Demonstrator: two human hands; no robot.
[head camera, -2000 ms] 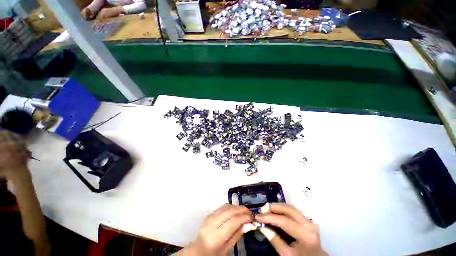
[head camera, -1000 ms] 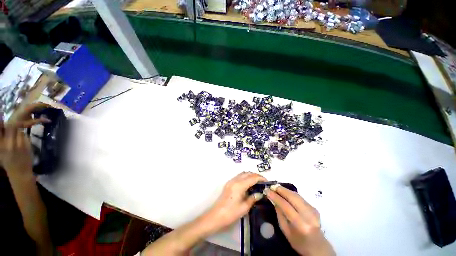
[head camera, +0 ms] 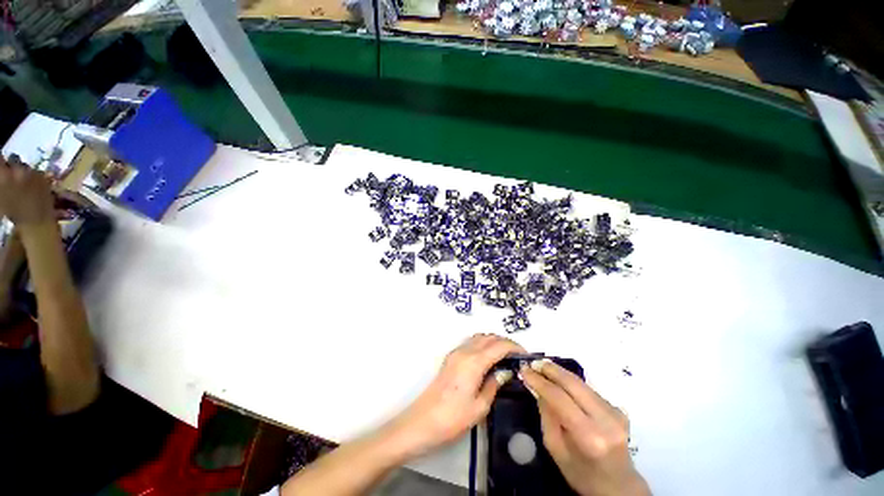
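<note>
A glossy black housing with a pale round disc in its floor lies at the bench's near edge. My left hand grips its far end from the left. My right hand is at the same end, its thumb and fingertips pressed together near the rim. Pale finger cots show on the fingertips. Whether a small part is between the right fingers is hidden. A loose pile of small circuit board modules lies beyond the hands on the white bench.
Another black housing lies at the right. A blue box with thin wires stands at the left. A neighbour's arms are at a dark housing at far left. A green belt runs beyond the bench, with a silver-white heap across it.
Since the oldest frame, both hands have moved from inside the housing to its far end. The neighbour's housing has moved left. The view has shifted.
</note>
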